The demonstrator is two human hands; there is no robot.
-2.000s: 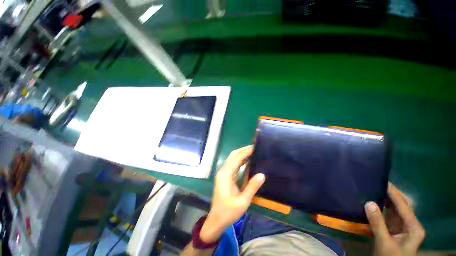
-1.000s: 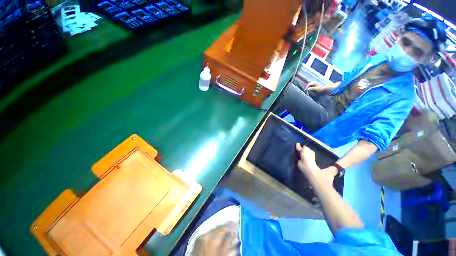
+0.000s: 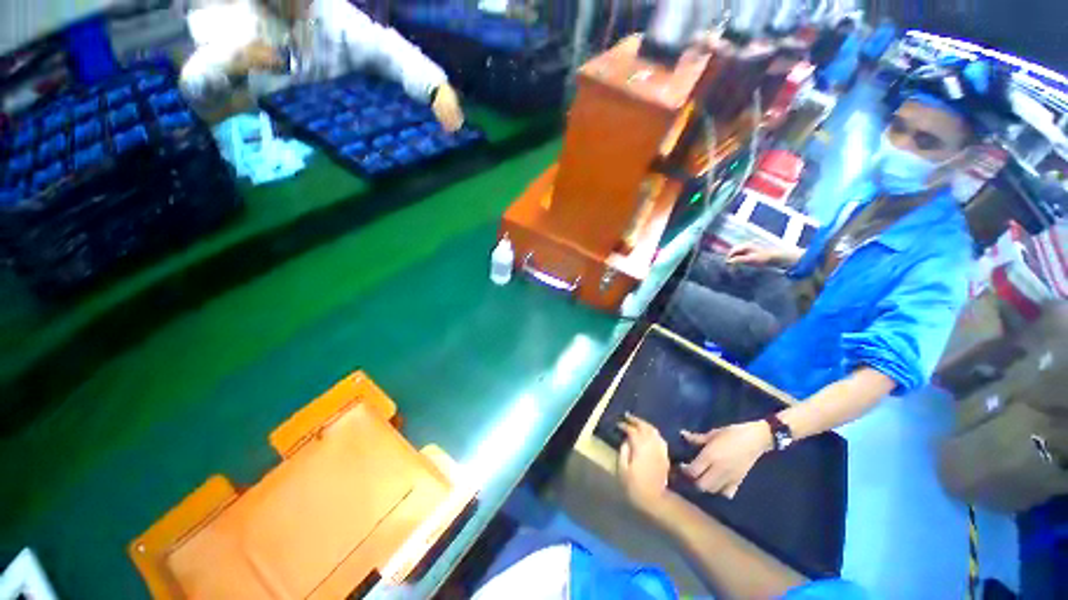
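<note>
The orange holder (image 3: 310, 510) lies on the green bench at the lower left, its recessed bed bare and its lower end cut off by the picture's edge. My right hand (image 3: 644, 461) reaches from the bottom right to the left side of the black tray (image 3: 808, 504). Its fingers touch a dark, flat surface in the tray, perhaps a tablet (image 3: 679, 381); black on black hides its outline and whether my fingers grip it. My left hand is not in view.
A person in a blue smock (image 3: 878, 281) sits at right, one hand (image 3: 728, 455) beside mine over the tray. The tray rests on a carton (image 3: 627, 504). An orange-brown machine (image 3: 574, 252) and squeeze bottle (image 3: 502, 260) stand beyond. Blister trays (image 3: 369, 123) and another person's hands are across the bench.
The tablet has left the orange holder since the oldest frame. My right hand has moved left across the tray since the last frame. The other person's hand now lies flatter on it.
</note>
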